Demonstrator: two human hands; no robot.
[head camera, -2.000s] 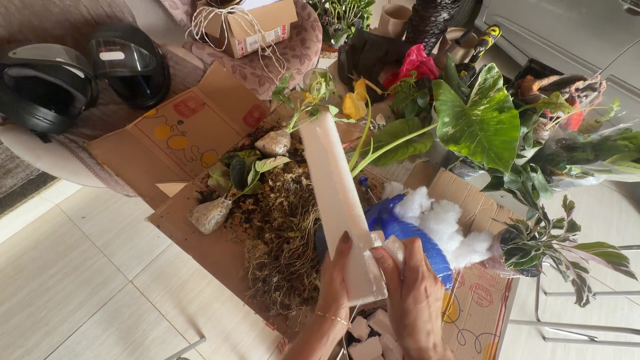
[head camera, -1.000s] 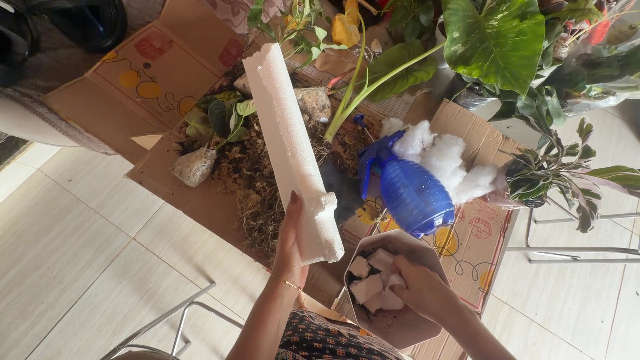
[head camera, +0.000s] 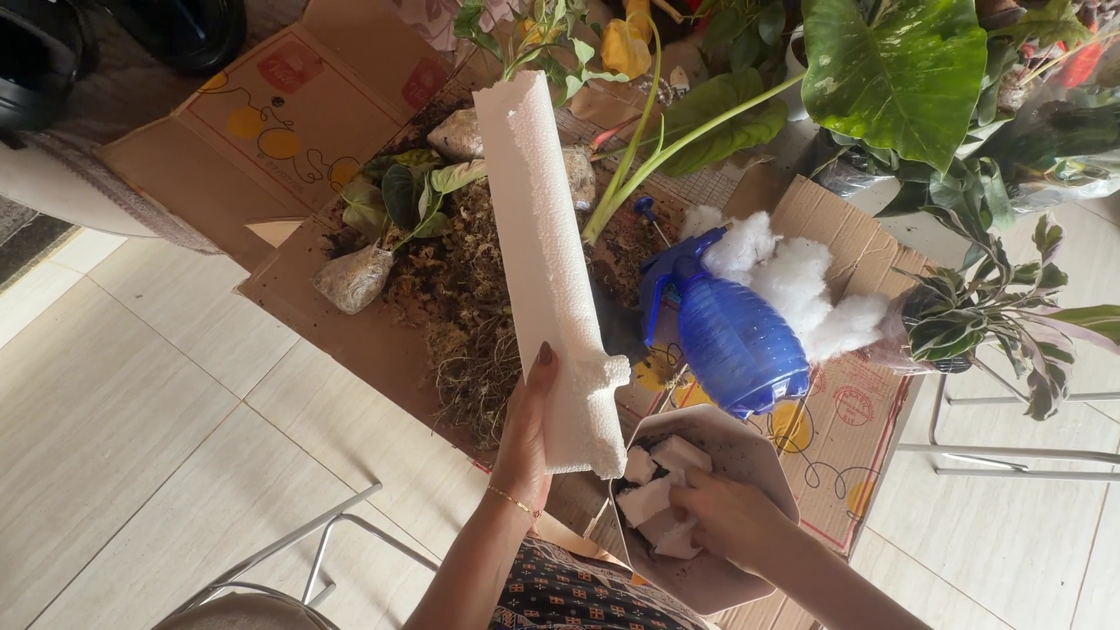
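Observation:
My left hand (head camera: 527, 420) grips the lower end of a long white polystyrene foam piece (head camera: 547, 262), its thumb on the face. It stretches up over a heap of moss and roots (head camera: 464, 297). My right hand (head camera: 726, 512) reaches into an angular plastic plant pot (head camera: 770, 477), its fingertips at broken foam chunks (head camera: 647, 503); whether they pinch one cannot be told. Above the pot a blue spray bottle (head camera: 739, 337) lies on its side, against white fluffy fibre (head camera: 809, 280).
Flattened cardboard (head camera: 840, 420) lies under everything. Leafy potted plants (head camera: 954, 324) stand at the right, a large green leaf (head camera: 897, 79) above them. Wrapped root balls (head camera: 354, 278) lie left of the moss. Metal chair legs (head camera: 306, 542) stand lower left; black helmets (head camera: 188, 31) sit upper left.
Two seconds ago both hands were at the foam's lower end. My right hand has since moved down into the pot, and my left has kept hold of the foam. The view has shifted.

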